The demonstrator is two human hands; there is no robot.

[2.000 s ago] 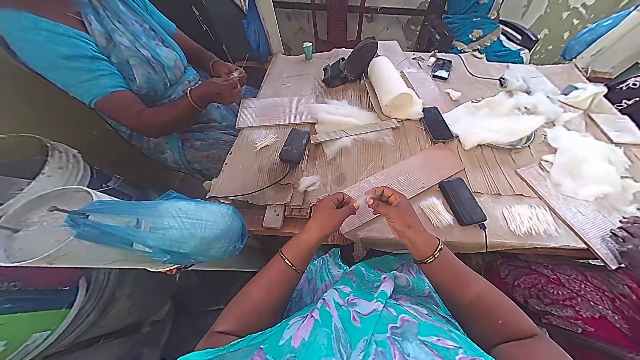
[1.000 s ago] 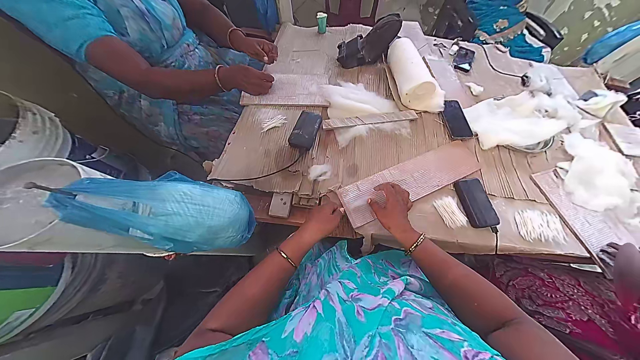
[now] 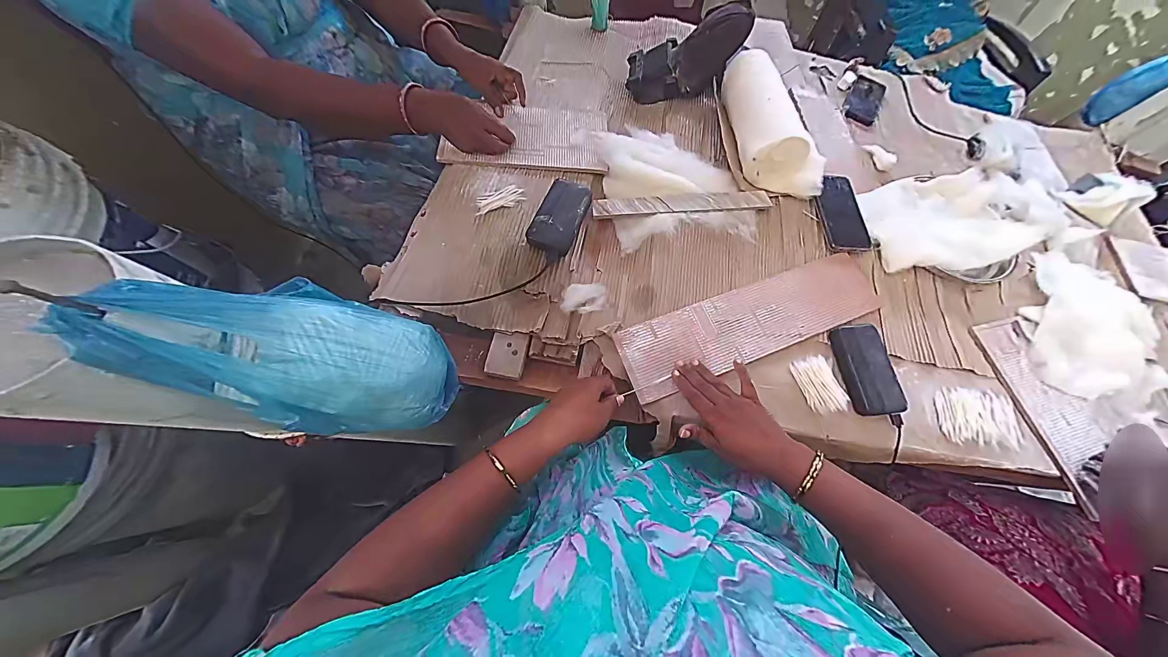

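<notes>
My left hand [image 3: 584,408] pinches a thin pale wick or stick [image 3: 630,392] at the near left corner of a ridged pinkish board [image 3: 748,319]. Flat on that corner of the board lies my right hand [image 3: 725,406], fingers spread; whether anything is under its palm is hidden. A bundle of white cotton wicks or sticks [image 3: 818,384] rests right of the board, beside a black rectangular device [image 3: 867,370] with a cable. Farther right is a larger bundle of them [image 3: 976,418]. A small cotton tuft [image 3: 584,297] sits left of the board.
Across the table a co-worker's hands [image 3: 474,114] work on another ridged board [image 3: 547,137]. A cotton roll [image 3: 771,123], loose cotton [image 3: 967,219], a phone [image 3: 843,213] and a second black device [image 3: 558,219] lie on the corrugated covering. At left, a blue plastic bag [image 3: 274,356] lies on a bucket.
My hands were raised together over the board's near end; now they are lower, the right one flat on the board. The co-worker's hands have come down to the other board.
</notes>
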